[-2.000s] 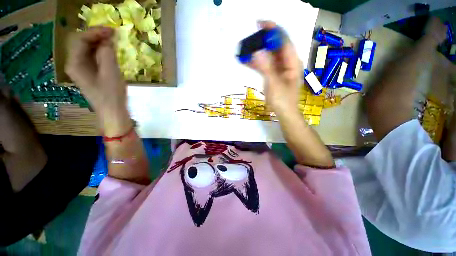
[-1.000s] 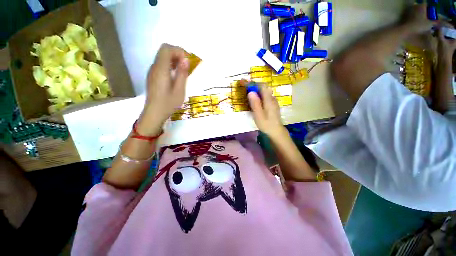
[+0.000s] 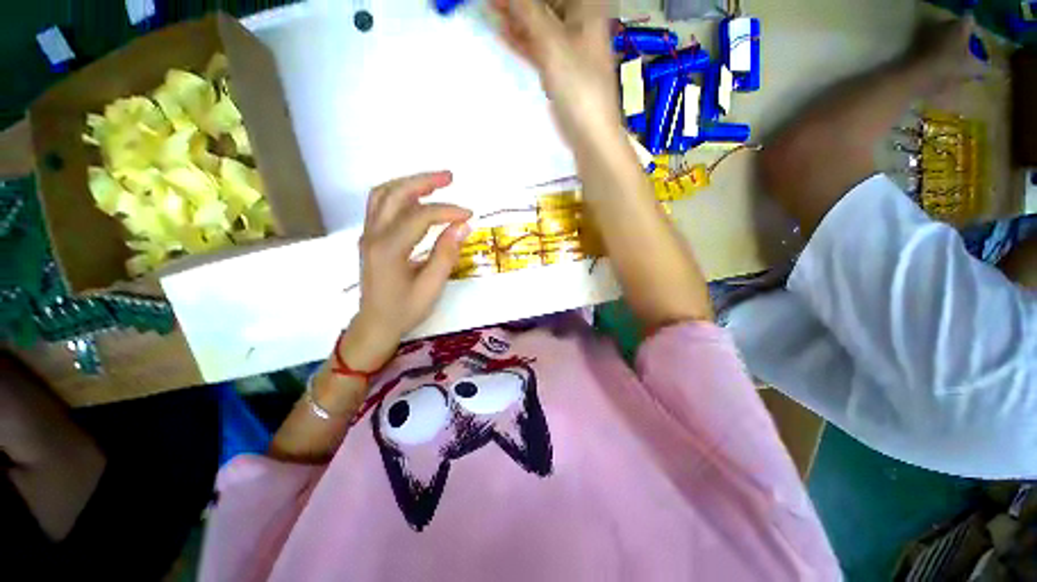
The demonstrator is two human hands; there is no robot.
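My left hand point(image 3: 415, 250) is over the white work sheet, at the left end of the rows of amber wired boards point(image 3: 520, 244). Its fingers are apart and nothing shows in them. My right hand point(image 3: 560, 51) reaches far forward to the top edge, blurred and partly cut off. A blue cell point(image 3: 449, 5) shows at the top edge just left of its fingers; whether they touch it is hidden. My right forearm covers part of the amber rows.
A cardboard box point(image 3: 267, 125) with yellow slips point(image 3: 176, 171) stands at left. A pile of blue cells point(image 3: 682, 97) lies right of my right forearm. At right are another worker's arm and white sleeve point(image 3: 898, 284), beside more amber boards point(image 3: 950, 165).
My right hand has moved from the amber rows forward to the top edge. The amber piece is gone from my left hand, which has lowered and opened.
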